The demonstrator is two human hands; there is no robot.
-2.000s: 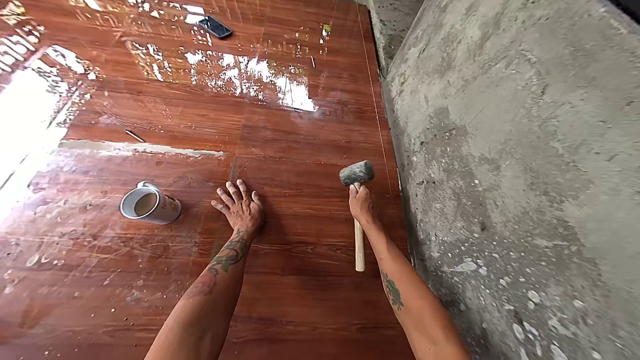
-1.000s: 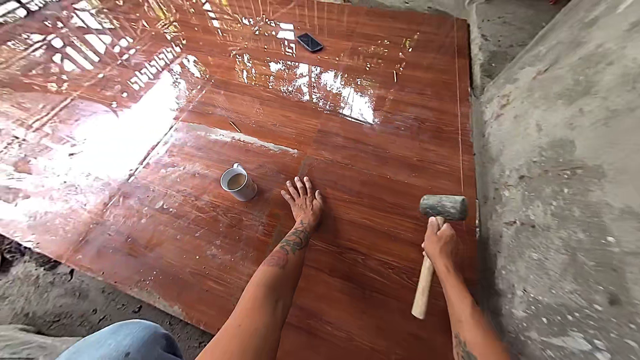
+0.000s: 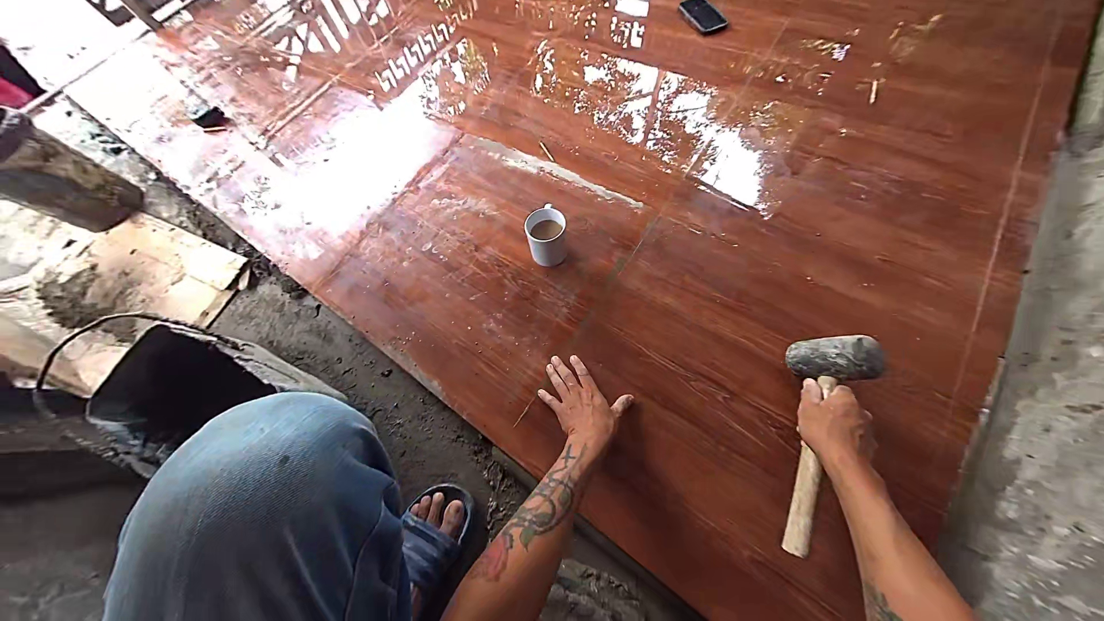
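My right hand (image 3: 837, 424) grips a rubber mallet (image 3: 835, 357) by its wooden handle, close below the dark, worn head. The handle's free end points toward me. To its left, my left hand (image 3: 582, 404) rests palm down with fingers spread on the glossy reddish-brown wood-look floor tiles (image 3: 707, 328), beside a joint between tiles. Beyond the left hand stands a white mug (image 3: 546, 246) with a light brown liquid in it. Whether the mallet head touches the tile, I cannot tell.
A black bucket (image 3: 177, 392) with a curved handle is at the left, near a dirty board (image 3: 164, 267). Rough wet mortar (image 3: 345, 354) borders the near tile edge. A grey concrete wall (image 3: 1048, 431) runs along the right. A mobile phone (image 3: 703, 15) lies at the far side.
The view has swung left and back, bringing the bucket and my knee into sight. My left hand now lies farther from the mug, nearer the tile edge. The mallet has stayed in my right hand.
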